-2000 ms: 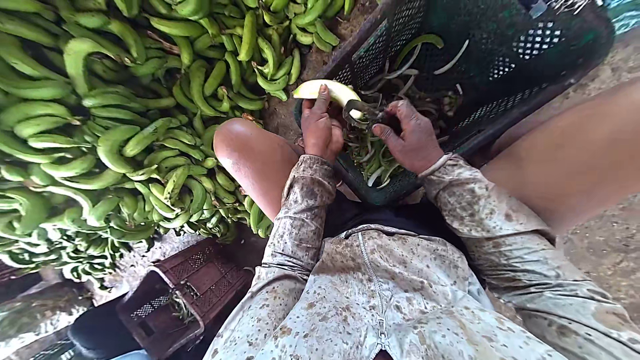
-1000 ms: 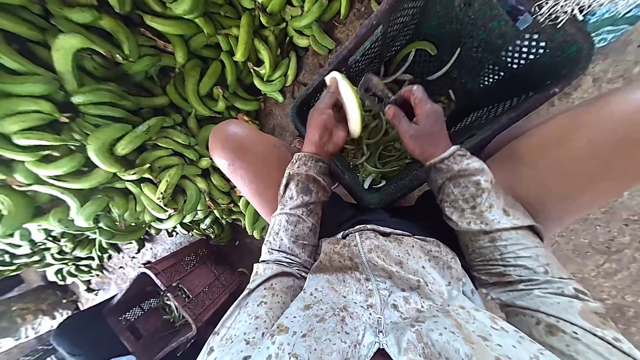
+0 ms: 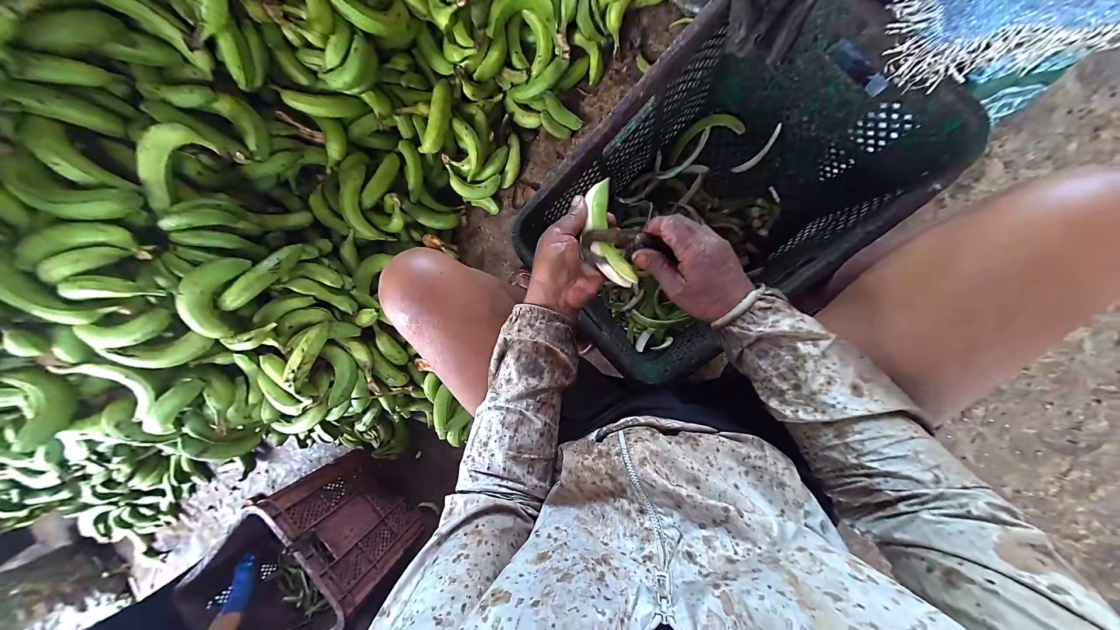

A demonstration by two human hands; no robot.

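My left hand [image 3: 564, 267] holds a partly peeled green plantain [image 3: 598, 210] upright over the near left rim of a dark green plastic crate. A short knife [image 3: 612, 236] with a dark handle is in my right hand [image 3: 700, 267], its blade across the fruit. A strip of peel seems to hang by the plantain's lower end, where pale flesh shows. Below and beyond both hands, green and whitish peel strips [image 3: 656, 311] lie inside the crate [image 3: 910, 188], which stands between my knees.
A large heap of green plantains [image 3: 210, 289] covers the ground at left. At lower left stands a reddish-brown plastic crate [image 3: 350, 525] with peels, a blue-gloved hand [image 3: 238, 582] of another person at it. A fringed blue cloth [image 3: 1024, 31] lies at the upper right.
The plantain in my left hand shows green skin towards me, where pale flesh showed before. The knife has come back against the fruit. A blue-gloved hand has appeared at the reddish-brown crate.
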